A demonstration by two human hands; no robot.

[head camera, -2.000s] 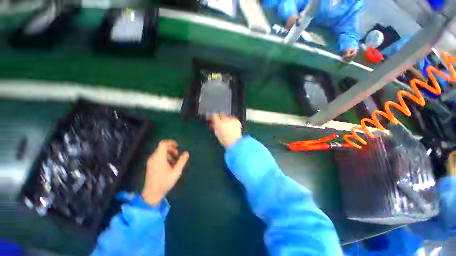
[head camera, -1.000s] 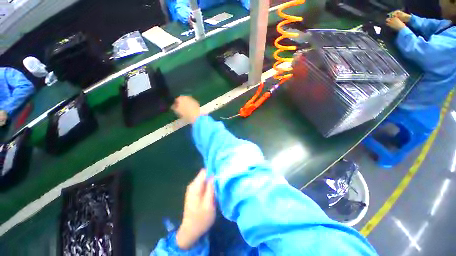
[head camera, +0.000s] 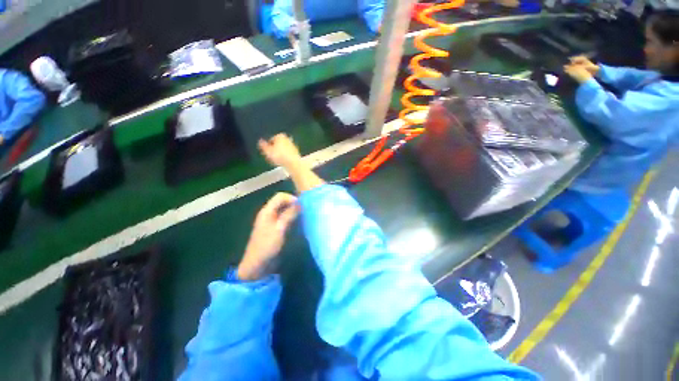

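My right hand (head camera: 281, 151) reaches over the white edge strip of the green conveyor, fingers apart, holding nothing that I can see. A black carrier tray (head camera: 205, 152) with an open device unit (head camera: 195, 119) lies on the conveyor to the left of it, apart from the fingers. My left hand (head camera: 266, 234) is raised over the green bench beside my right sleeve, fingers curled; whether something is between the fingertips cannot be seen. The black parts bin (head camera: 108, 320), heaped with dark shiny strips, is at the lower left.
More carrier trays lie on the conveyor, left (head camera: 83, 170) and right (head camera: 341, 106). A grey post (head camera: 387, 71) stands at the conveyor. An orange air gun (head camera: 372, 160) with coiled hose (head camera: 424, 67) and stacked clear trays (head camera: 502, 145) are at right. Other workers sit across and at right.
Since one second ago, my left hand has moved up and left, away from my right sleeve. My right hand's fingers have spread. The view has shifted slightly. Earlier, my right hand was at a tray.
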